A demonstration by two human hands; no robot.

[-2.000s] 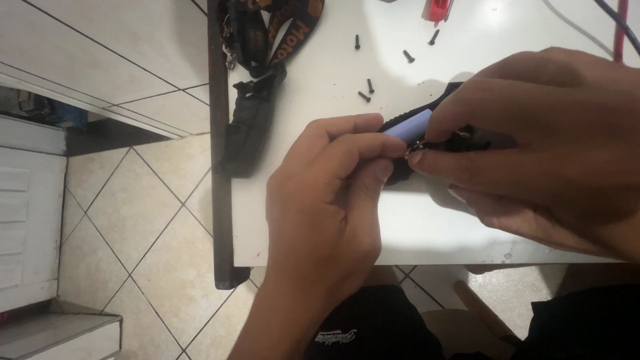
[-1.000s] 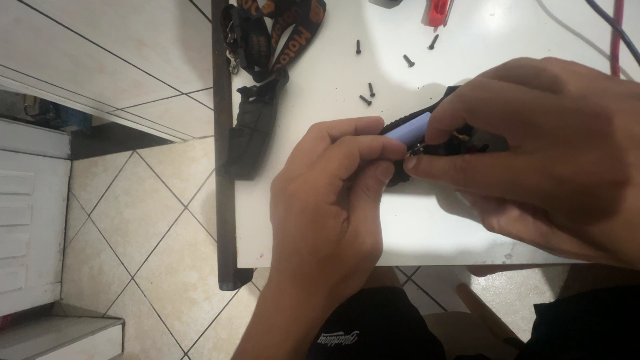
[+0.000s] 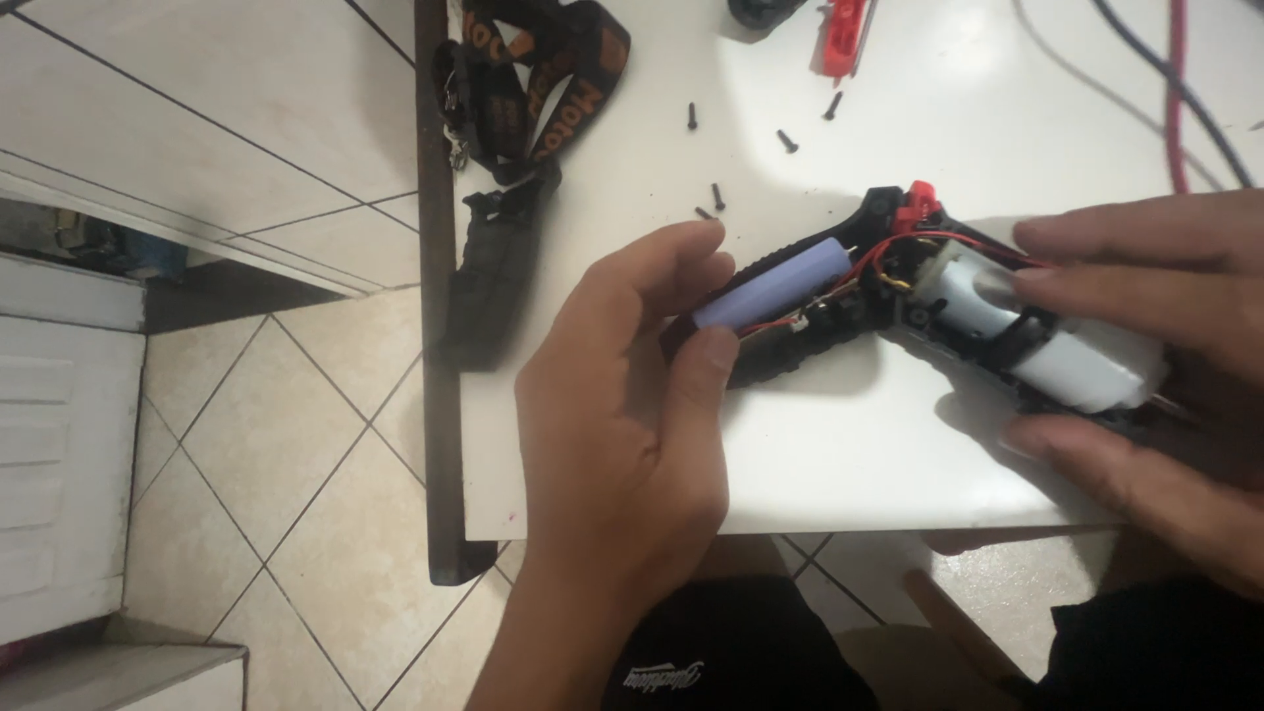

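Note:
An opened cordless screwdriver's black housing half (image 3: pixel 800 348) lies over the white table with its inner parts showing. In its handle rests a purple cylindrical battery cell (image 3: pixel 775 286), with red wires (image 3: pixel 894 240) running past it toward a silver motor (image 3: pixel 973 291). A red switch part (image 3: pixel 920 204) sits at the bend. My left hand (image 3: pixel 632 395) grips the handle end, its thumb and fingers around the lower end of the cell. My right hand (image 3: pixel 1165 346) holds the motor end between fingers above and thumb below; the tip there is partly hidden.
Several black screws (image 3: pixel 787 141) lie behind the tool, near a red plastic piece (image 3: pixel 844 38). A black and orange lanyard (image 3: pixel 583 84) and a black housing piece (image 3: pixel 499 267) lie by the left table edge (image 3: pixel 444 395). Red and dark cables (image 3: pixel 1175 99) cross the back right.
My right hand has moved right, off the cell and wires to the motor end, uncovering the motor, the red switch part and the wires. My left hand has stayed on the handle.

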